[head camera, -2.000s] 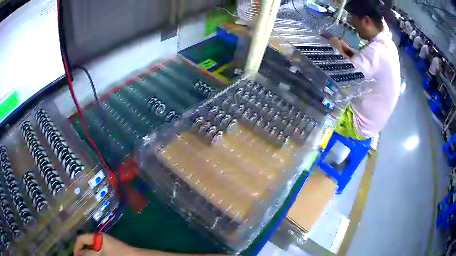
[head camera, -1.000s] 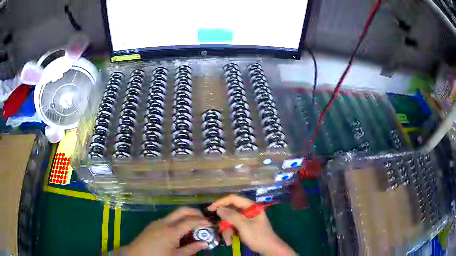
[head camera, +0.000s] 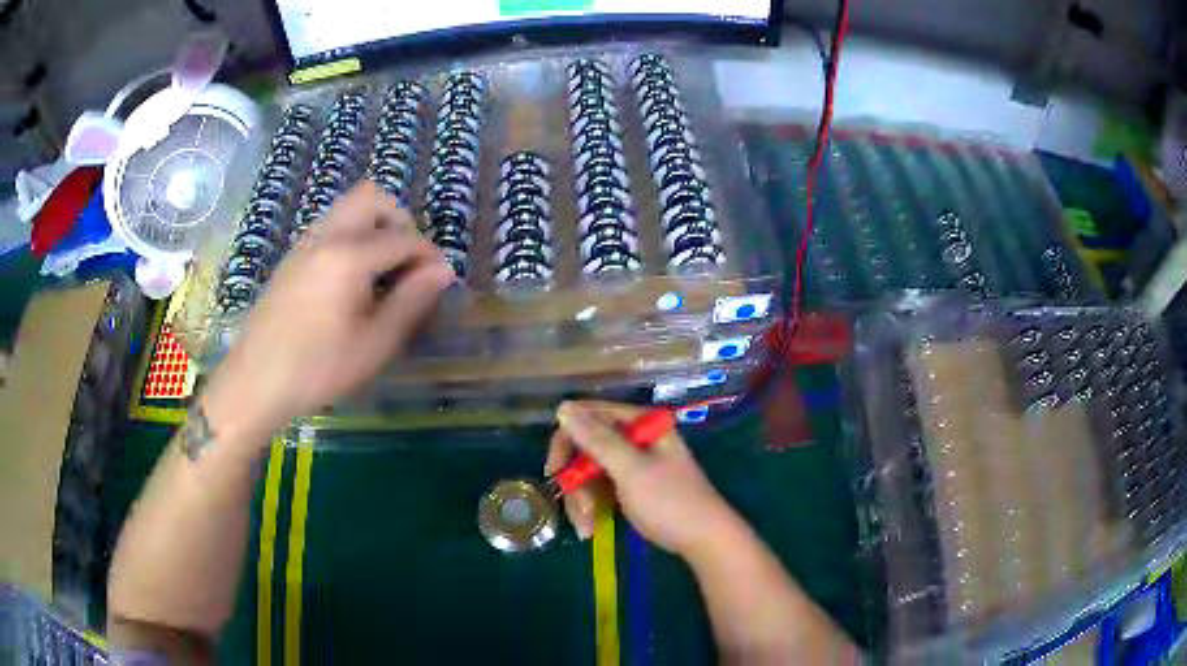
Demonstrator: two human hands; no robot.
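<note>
A round silver metal component point(head camera: 517, 515) lies on the green mat, with no finger on it. My right hand point(head camera: 631, 475) is shut on the red test probe point(head camera: 612, 449), its thin tip just right of the component. My left hand point(head camera: 345, 293) is over the front left part of the blister tray point(head camera: 521, 306), fingers bent together by the rows of components. The hand is slightly blurred and hides part of the rows, so I cannot tell if it grips one. The fifth row of the tray has fewer parts than its neighbours.
The monitor point(head camera: 521, 29) stands behind the tray. A white fan point(head camera: 182, 182) and a sheet of red dots point(head camera: 169, 362) are at left, beside brown cardboard point(head camera: 52, 390). A partly filled tray point(head camera: 898, 520) is at right. Red and dark wires point(head camera: 820, 156) hang right of the tray stack.
The view has turned from the right side back to the bench, then tilted down. My left hand has let go of the component and moved up over the tray. My right hand still holds the probe.
</note>
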